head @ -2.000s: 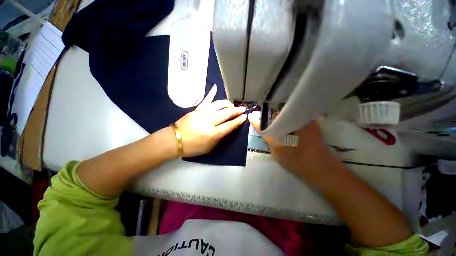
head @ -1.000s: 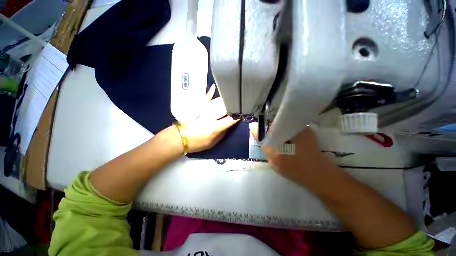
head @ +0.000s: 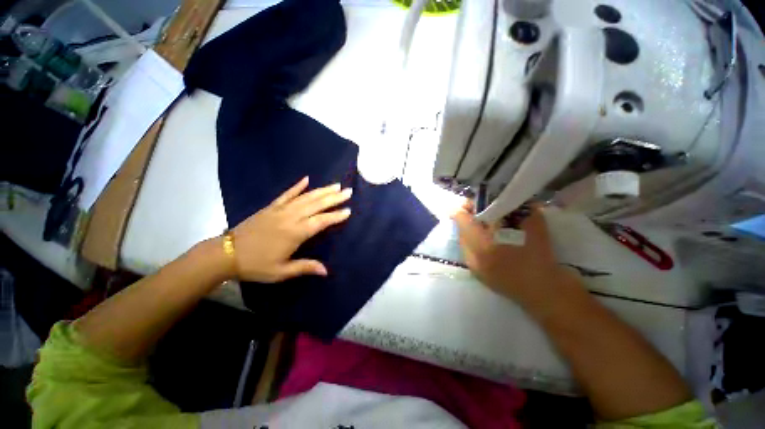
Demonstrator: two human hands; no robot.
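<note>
A dark navy garment panel [head: 335, 243] lies on the white sewing table, its near corner hanging over the front edge and its right corner just left of the needle area. My left hand [head: 289, 230] lies flat on the panel with its fingers spread. My right hand [head: 503, 251] is beside the presser foot [head: 478, 199] under the white machine head [head: 520, 109]; its fingertips are partly hidden by the machine, and I cannot tell if they hold anything. The white machine lamp [head: 382, 142] is washed out by glare above the panel.
Red-handled snips [head: 642, 247] lie right of my right hand, below the white tension knob [head: 617, 184]. A printed paper sheet [head: 134, 126] and a brown cardboard strip [head: 126, 197] are at the left. Plastic bottles [head: 50, 63] stand at the far left. A green rim shows at the top.
The panel has moved left and turned, away from the needle. My left hand has moved left with it, now flat on top. My right hand stays by the needle. The view has shifted.
</note>
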